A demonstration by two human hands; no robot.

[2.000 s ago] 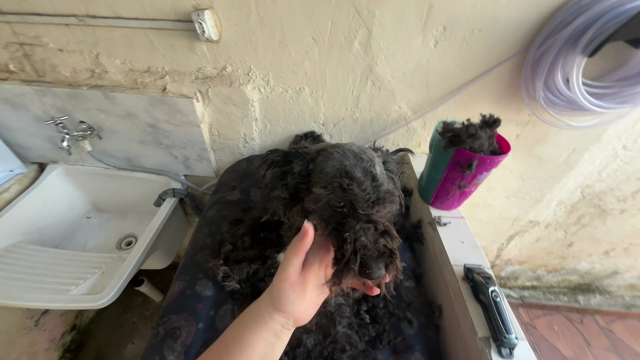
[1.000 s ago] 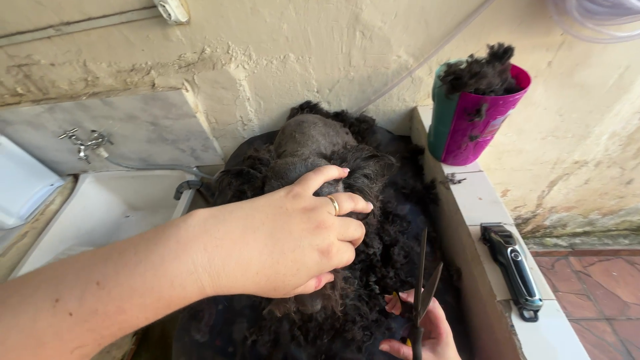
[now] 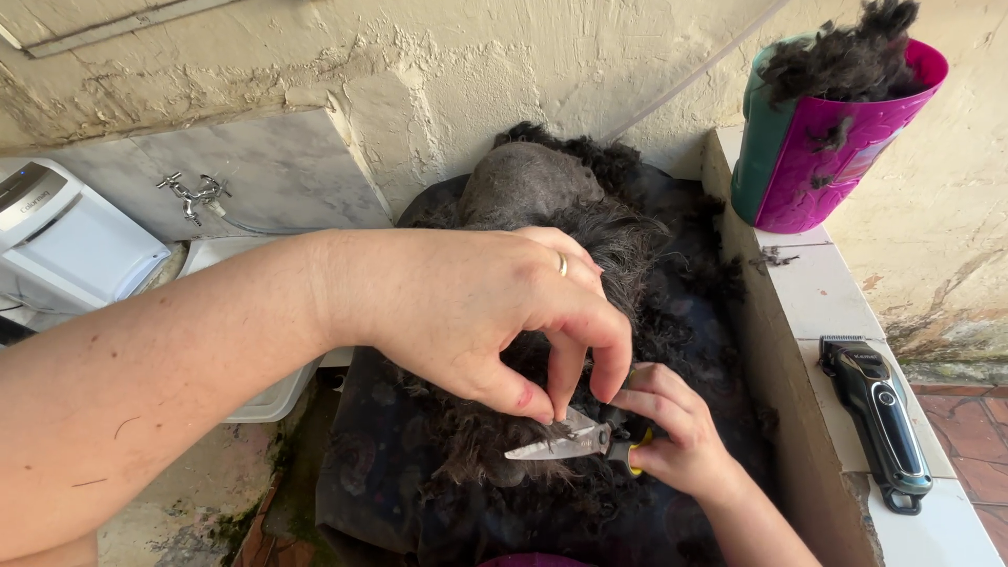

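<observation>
A black curly-haired dog (image 3: pixel 614 236) with a close-clipped grey back lies on a dark patterned cloth (image 3: pixel 362 472). My left hand (image 3: pixel 504 315), with a ring, reaches over the dog and pinches a tuft of its dark hair between thumb and fingertips. My right hand (image 3: pixel 677 425) holds scissors (image 3: pixel 559 445) with black and yellow handles. Their blades are parted, point left and lie at the tuft just under my left fingertips. The dog's head is mostly hidden beneath my left hand, and loose hair is scattered around it.
On the tiled ledge at right stand a magenta and green container (image 3: pixel 850 157) topped with cut hair and a cordless hair clipper (image 3: pixel 878 421). At left are a white appliance (image 3: pixel 79 236), a wall tap (image 3: pixel 193 193) and a white sink (image 3: pixel 268 402). A rough wall (image 3: pixel 472 71) rises behind.
Two seconds ago one hand cupped the dog's muzzle. My left hand has since moved from resting on the dog to pinching hair, and the scissors have swung from upright to pointing left.
</observation>
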